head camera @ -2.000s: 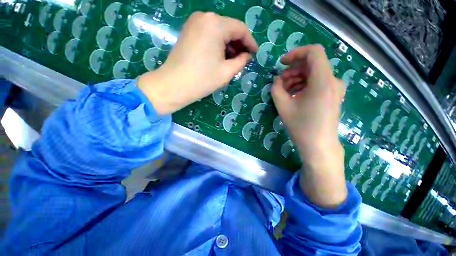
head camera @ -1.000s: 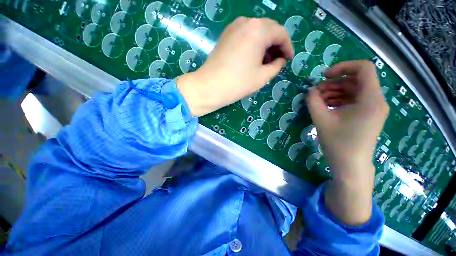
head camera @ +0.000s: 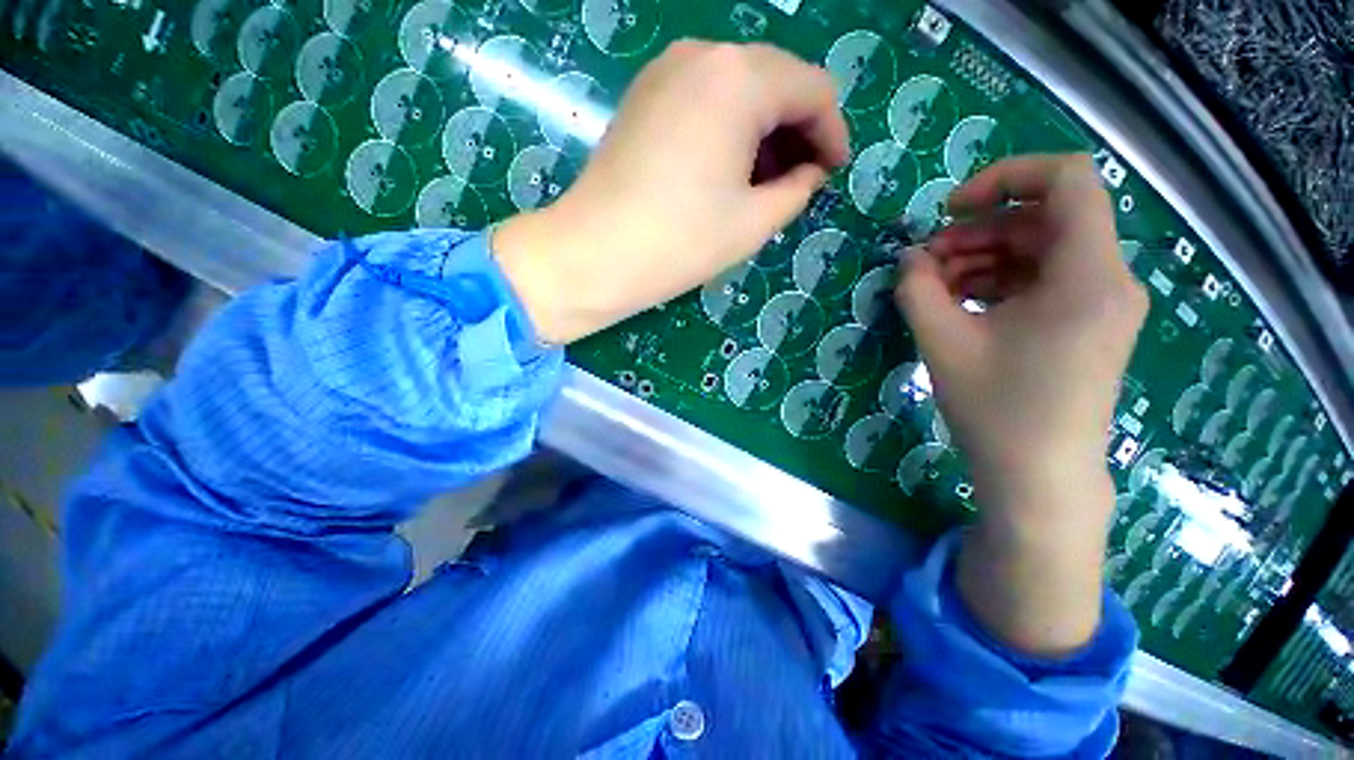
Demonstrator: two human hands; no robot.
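A long green circuit board (head camera: 653, 345) with rows of white half-filled circles lies in front of me. My left hand (head camera: 676, 186), bare, is over the board's middle with thumb and index fingertips pinched together. Any part between them is too small to make out. My right hand (head camera: 1032, 319), bare, is just to the right, fingers curled and thumb tip near the index finger. Small dark, thin shapes show on or above the board by its fingertips; I cannot tell if they are held. A silvery glint shows under its curled fingers.
A silver metal rail (head camera: 698, 463) runs along the board's near side, and another rail (head camera: 1188, 156) curves along the far side. Beyond it, at the top right, is a heap of silvery-grey leaded parts (head camera: 1262, 74). A dark bar crosses at the right. Blue sleeves cover my forearms.
Compared with two seconds ago, both hands and the board appear further right in the picture, as the view has shifted. Since one second ago, everything has shifted slightly left. Both hands keep nearly the same pose.
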